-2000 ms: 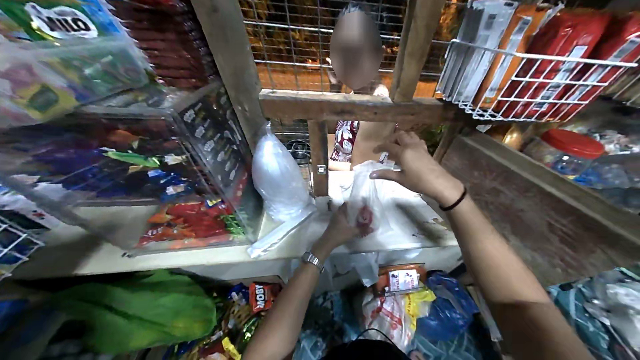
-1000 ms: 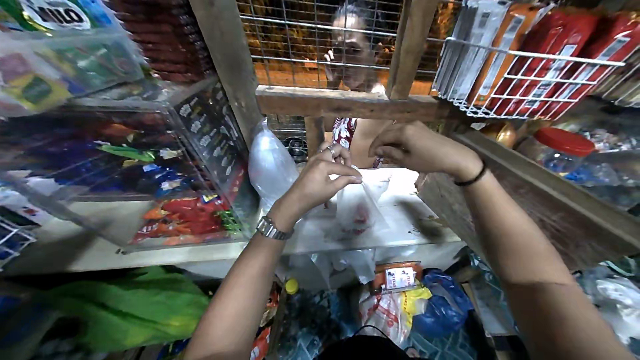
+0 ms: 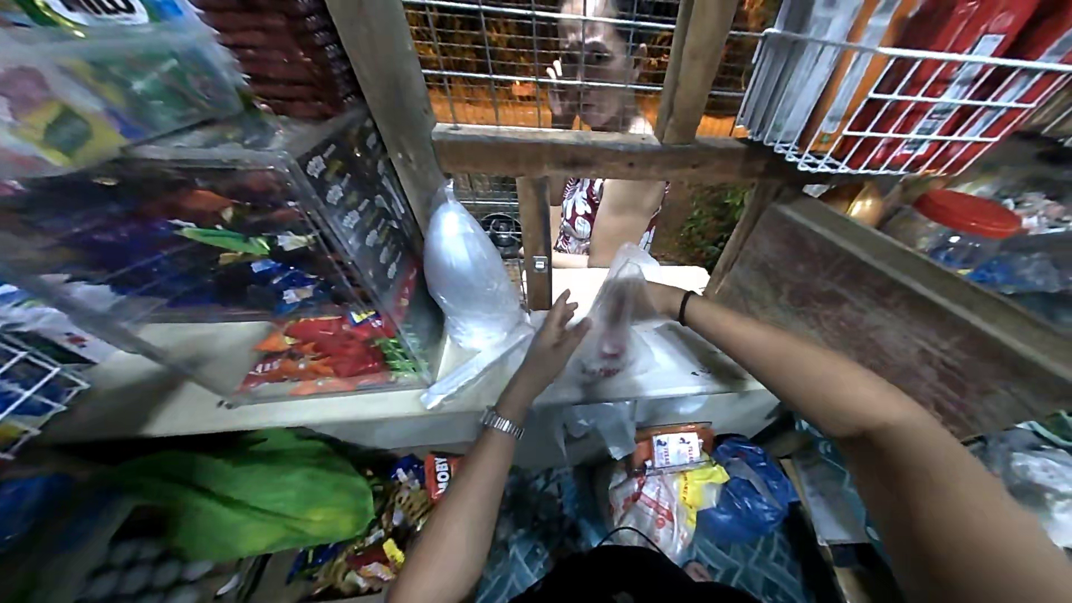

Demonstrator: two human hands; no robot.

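Note:
A clear plastic bag with something reddish low inside stands upright over the white counter. My right hand is at the bag's upper part, seen partly through the plastic; whether its fingers grip the bag or are inside it cannot be told. My left hand, with a metal watch on its wrist, is just left of the bag, fingers apart and holding nothing. A bulging clear plastic bag leans by the wooden post farther left, and a flattened plastic strip lies below it.
Beyond the wire mesh and wooden crossbar stands a person. A clear display case with packets is at left. At upper right hangs a white wire basket; a red-lidded jar sits below. More bags lie under the counter.
My left hand has come away from the clear bag and opened, down and to its left. My right hand has lowered to the bag, which stands taller than one second ago.

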